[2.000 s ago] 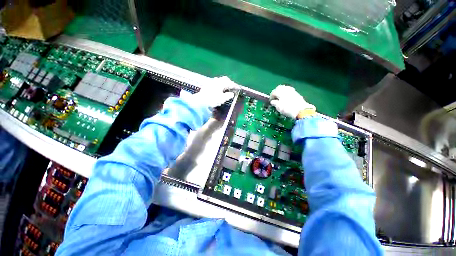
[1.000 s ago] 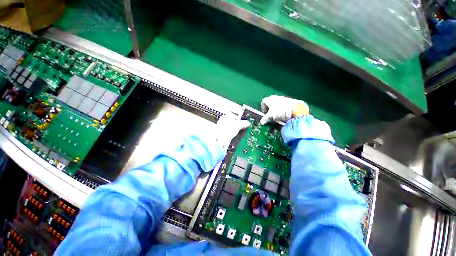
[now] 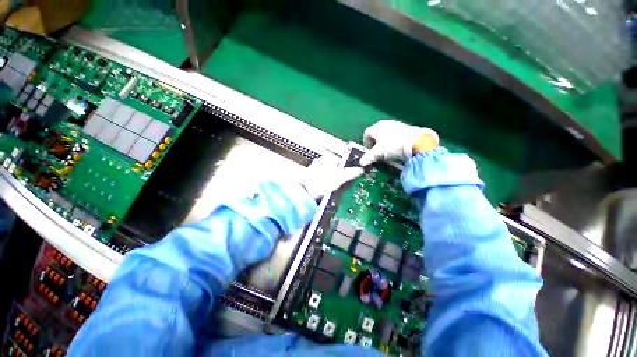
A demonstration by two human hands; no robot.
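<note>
A populated green circuit board (image 3: 377, 216) with grey blocks and a round dark coil lies in a thin metal-rimmed carrier frame (image 3: 302, 259) on the conveyor. My left hand (image 3: 330, 176), in a white glove, is at the frame's upper left corner, fingers pointing right over the board's edge. My right hand (image 3: 392, 141), also gloved, is bent over the far rim by the same corner, close to the left fingertips. The fingertips' exact hold is unclear. My right sleeve covers part of the board.
A second circuit board (image 3: 105, 174) lies on the conveyor at left. The conveyor rail (image 3: 230, 101) runs along the far side. Beyond it is green-matted shelving (image 3: 293, 97) with clear plastic (image 3: 545, 35) on top. Trays of orange coils (image 3: 59, 279) are at lower left.
Since the earliest frame, my right hand has moved left along the far rim to the corner, beside my left hand. My left hand has shifted from the rail onto the frame's corner.
</note>
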